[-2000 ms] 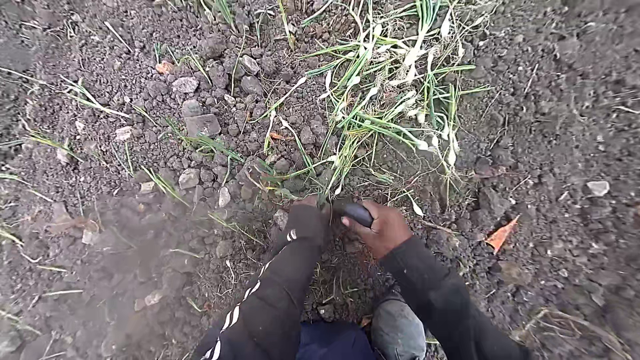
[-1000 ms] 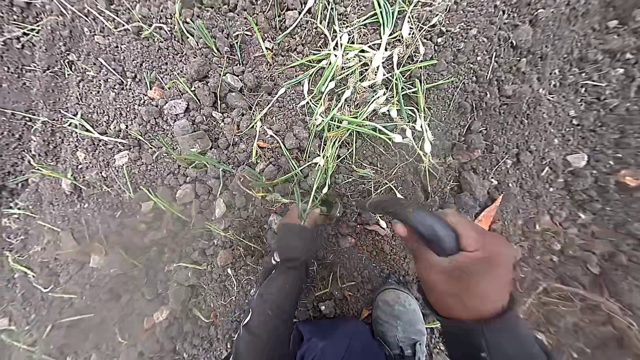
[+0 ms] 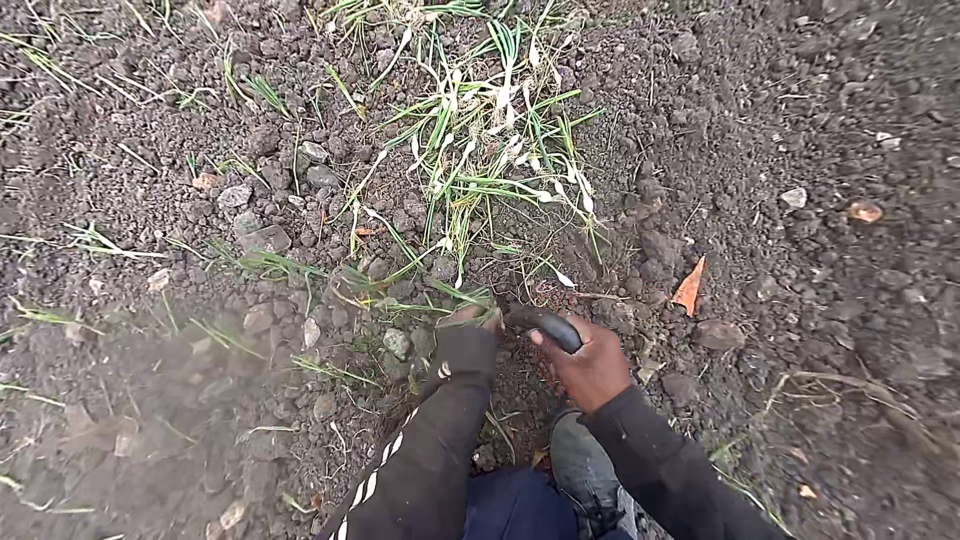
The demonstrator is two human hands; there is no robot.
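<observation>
Around the dark handle of a hand tool (image 3: 553, 327), my right hand (image 3: 592, 364) is closed; the tool's far end reaches the soil beside my left hand and its shape cannot be made out. My left hand (image 3: 474, 315) is low at the soil, mostly covered by its dark sleeve, with green leaves at its fingers; whether it grips them cannot be told. Beyond both hands lies a loose heap of young onion plants (image 3: 480, 150) with white bulbs and green leaves. A single onion plant (image 3: 562, 277) rests on the soil just ahead of the tool.
Cloddy soil (image 3: 750, 150) surrounds everything. Sparse green shoots (image 3: 112, 244) stand or lie at the left among stones (image 3: 266, 238). An orange shard (image 3: 688, 286) is right of my right hand, and a pale stone (image 3: 793, 197) lies farther out. My shoe (image 3: 585, 465) is between my forearms.
My right hand, still on the tool, was out to the right one second ago and is now back close beside my left hand. The left hand stays low at the soil.
</observation>
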